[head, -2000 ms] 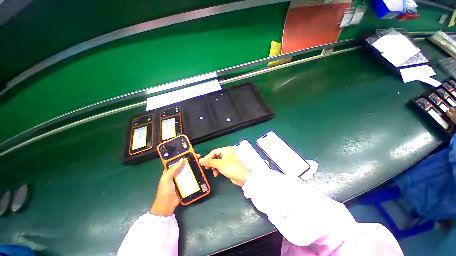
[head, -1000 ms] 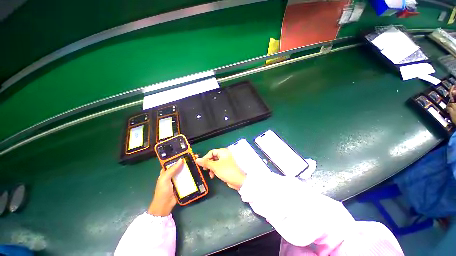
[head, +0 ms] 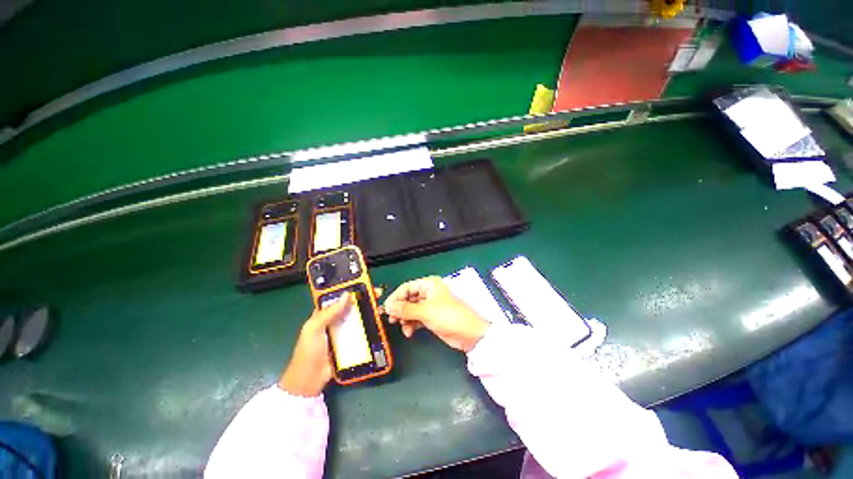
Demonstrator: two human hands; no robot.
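Note:
An orange-rimmed phone housing with a pale battery area is held up off the bench, camera end away from me. My left hand grips it from the left, thumb over its inside. My right hand is at its right edge, thumb and forefinger pinched together at a tiny part by the rim; the part is too small to make out. Two display assemblies, one whole in view and one partly behind my right hand, lie on the bench to the right.
A black phone tray behind holds two orange housings at its left end and tiny white bits. A white board lies behind it. Another tray with housings and a person's blue sleeve are at the right. Grey discs are far left.
The view has shifted, so the bench things appear further right. My right hand has drawn slightly away from the housing's edge. My left hand still holds the housing.

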